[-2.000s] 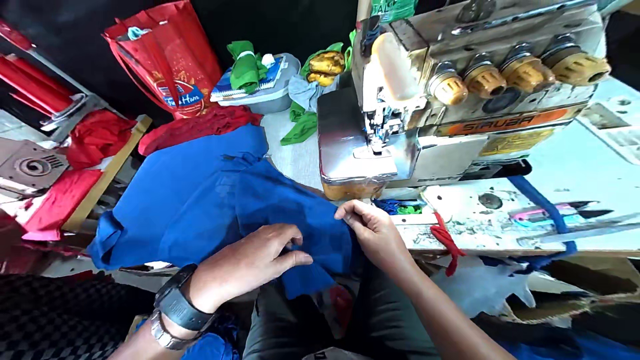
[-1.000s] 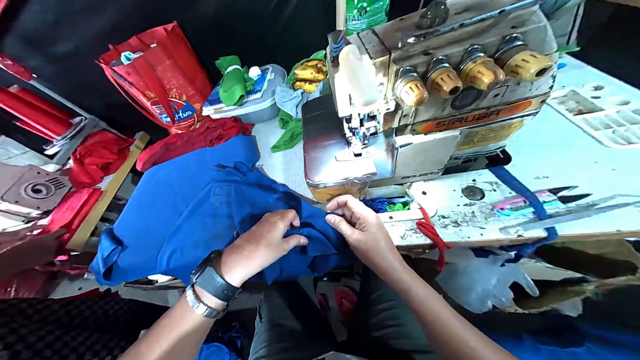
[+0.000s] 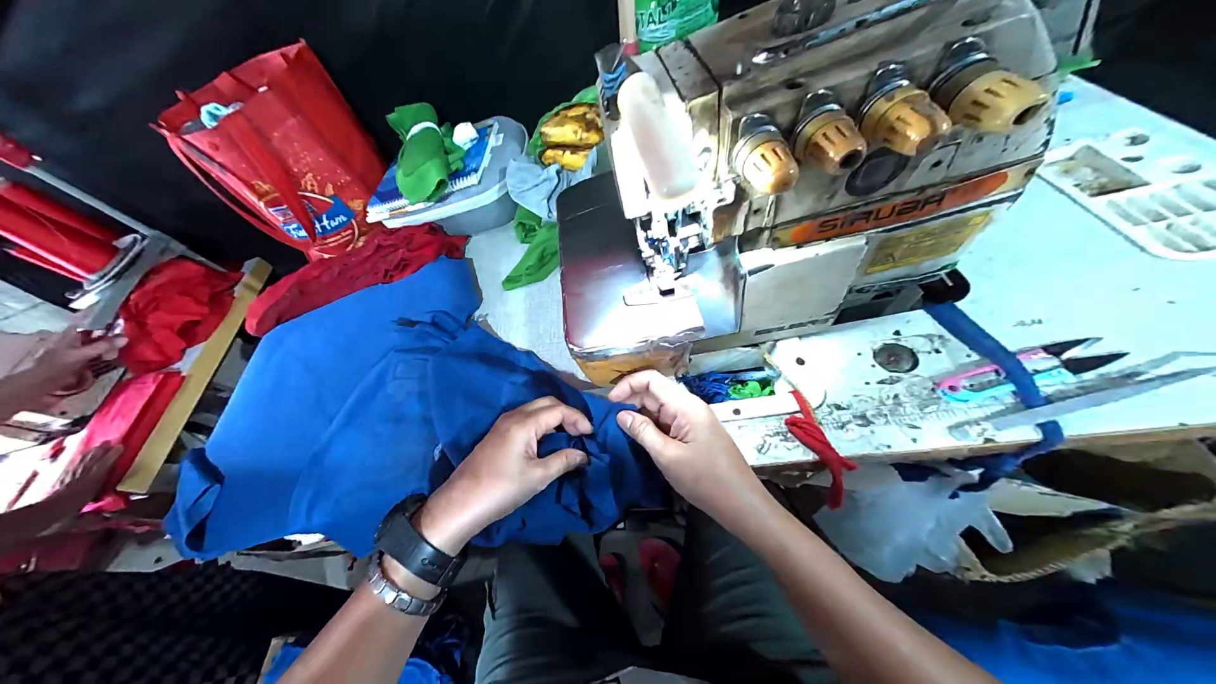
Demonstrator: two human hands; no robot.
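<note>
A blue fabric garment (image 3: 332,408) lies bunched over the table's left part and hangs over its front edge. My left hand (image 3: 508,461), with a black watch and a metal bracelet on its wrist, grips a fold of it between thumb and fingers. Close beside it, my right hand (image 3: 670,427) pinches the garment's right edge, just in front of the Siruba overlock sewing machine (image 3: 855,152). The lit presser foot (image 3: 665,275) stands behind my hands, with no cloth visible under it. The fingertips are partly hidden in the folds.
Thread snips (image 3: 1007,372), tweezers (image 3: 1140,380) and a red fabric strip (image 3: 815,442) are on the white machine table (image 3: 1092,285). Behind the garment are red cloth (image 3: 361,275), a red bag (image 3: 275,152) and a grey container (image 3: 484,195). Another person's hand (image 3: 66,366) is at far left.
The part of the blue garment at my hands has become more gathered. My left hand has moved closer to my right hand, and its fingers now hold the cloth.
</note>
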